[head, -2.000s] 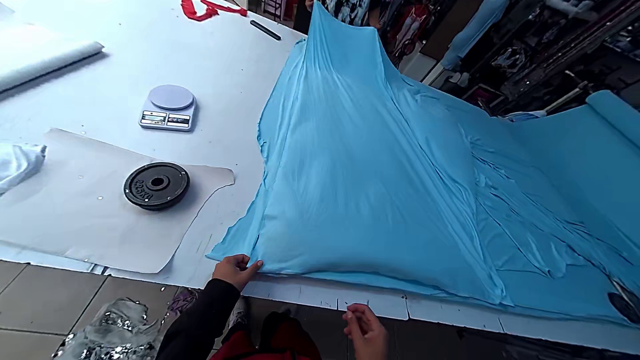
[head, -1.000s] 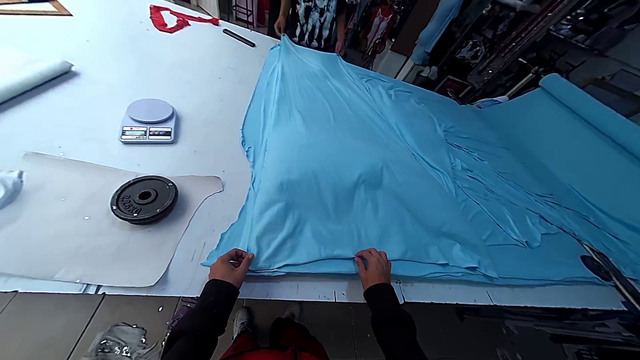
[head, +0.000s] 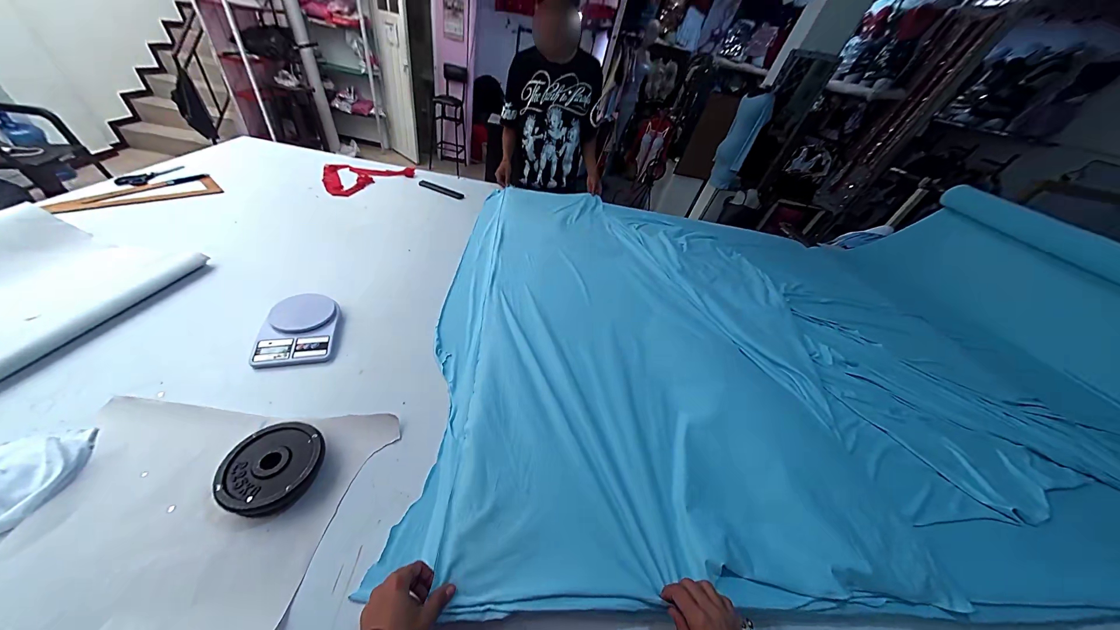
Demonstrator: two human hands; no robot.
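Note:
Light blue knit fabric (head: 595, 402) lies in layers over the right part of the white table. My left hand (head: 404, 598) pinches its near left corner between thumb and fingers. Further right along the same near edge, my right hand (head: 700, 605) grips the cloth, and folds fan out from there. Across the table a person (head: 553, 96) in a black printed T-shirt holds the far edge of the fabric with both hands. Left of the cloth, a black weight plate (head: 269, 469) rests on a paper pattern sheet (head: 210, 551).
A kitchen scale (head: 297, 329) stands left of the fabric. Red scraps (head: 354, 178), a dark bar-shaped tool (head: 441, 190), scissors (head: 144, 176) and a wooden set square (head: 131, 197) lie toward the far side. A white paper roll (head: 105, 306) is at left, a blue fabric roll (head: 1032, 232) at right.
My right hand was off the cloth two seconds ago and has since taken hold of its near edge. The view has tilted up, bringing the person across the table into sight.

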